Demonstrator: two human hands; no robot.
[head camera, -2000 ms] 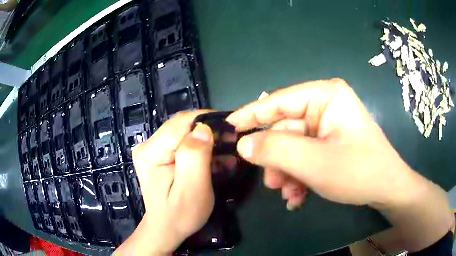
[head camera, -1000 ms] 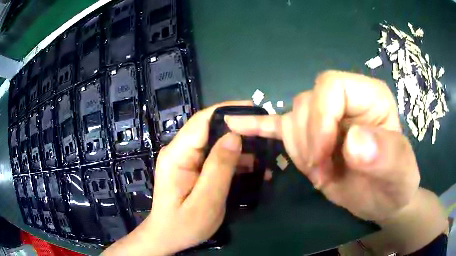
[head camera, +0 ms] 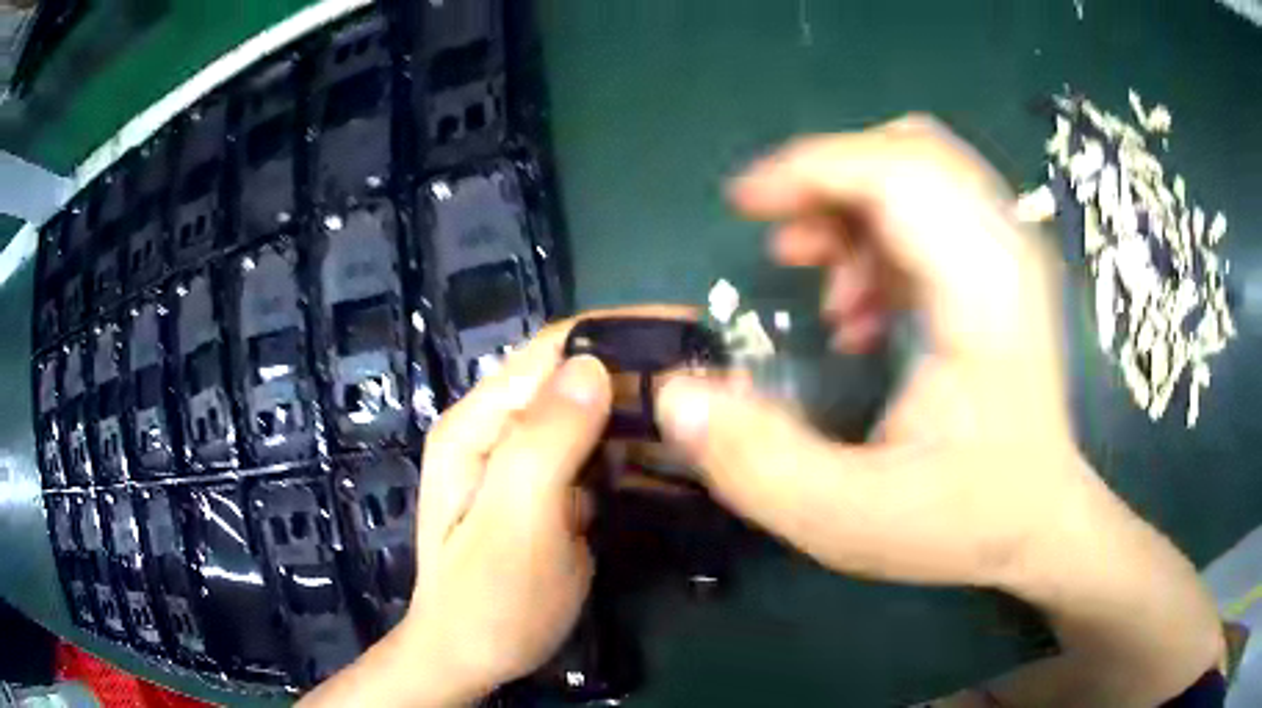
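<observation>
A black phone housing with window-like openings is held upright in front of me at the centre. My left hand grips it from the left, its thumb on the housing's face near the upper end. My right hand is blurred, with its thumb against the housing's right side and its fingers raised apart, away from it. No small part can be made out in the right hand. Loose pale pieces lie on the bench just behind the housing, beside the right thumb.
A glossy black blister tray with rows of housings fills the left side; one pocket in its front row is empty. A pile of pale strips lies at right. A green surface with a white edge strip is at upper left, something red at lower left.
My right index finger has lifted off the housing and the fingers have spread up and away. The right thumb now touches the housing. My left hand still holds it.
</observation>
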